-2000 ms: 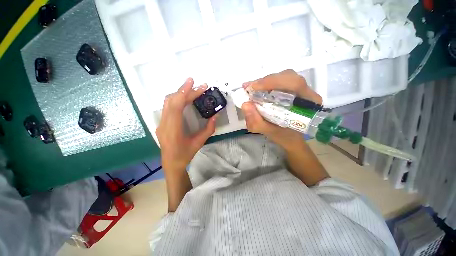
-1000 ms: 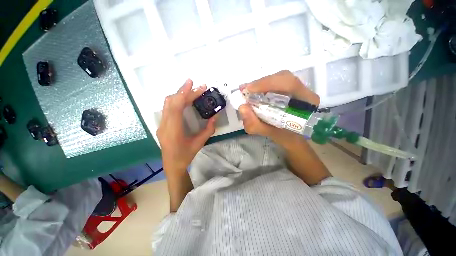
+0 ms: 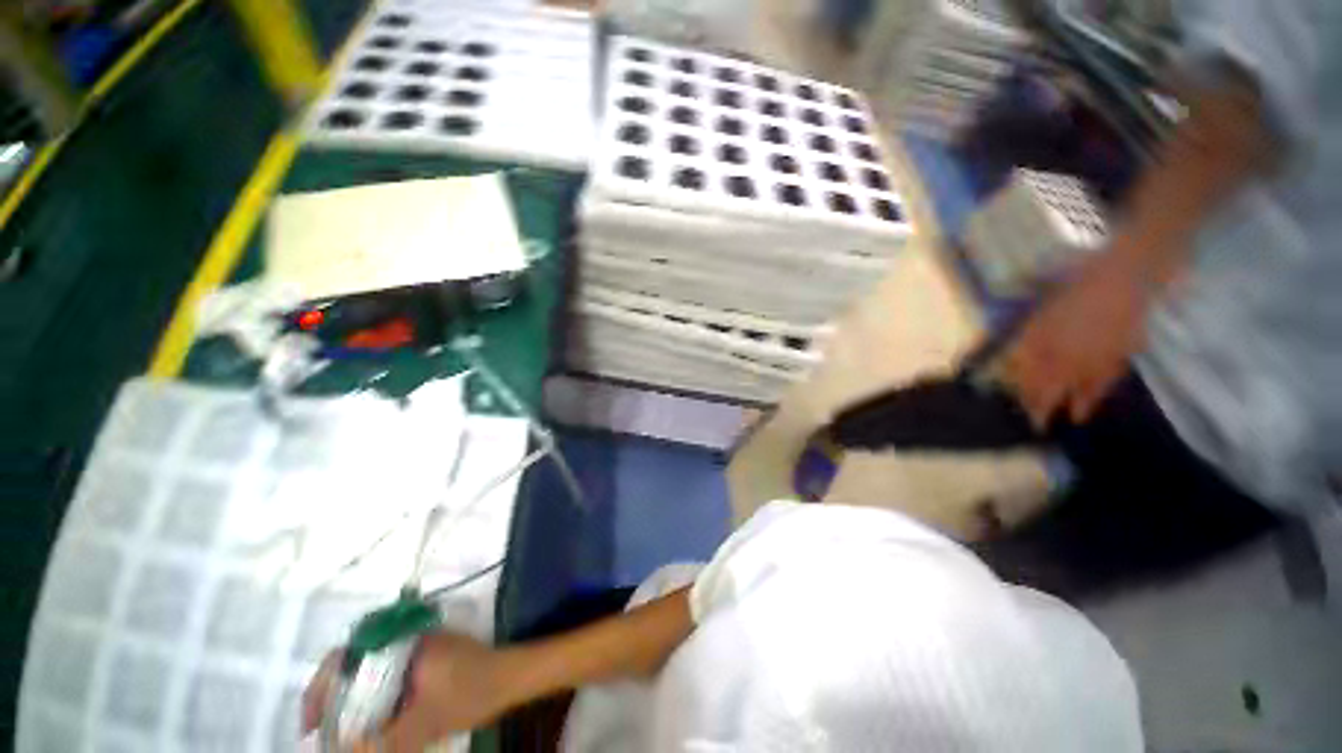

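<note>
My right hand is blurred at the lower left and holds the glue syringe with its green adapter pointing up and away. The syringe tip is hidden. The hand is over the lower right part of the white blister tray, whose shallow square pockets show at the left. A pale air hose runs up from the adapter. My left hand is out of the picture, and so is the housing it held.
Crumpled white tissue lies on the tray. A cream card rests above a dark box with a red light. Stacked white trays holding dark pieces stand at centre. A person's hand and body are at right.
The view has swung right and blurred, bringing the stacked trays and another person into sight. My left hand, the housing and the bubble sheet have left the picture. My right hand still holds the syringe.
</note>
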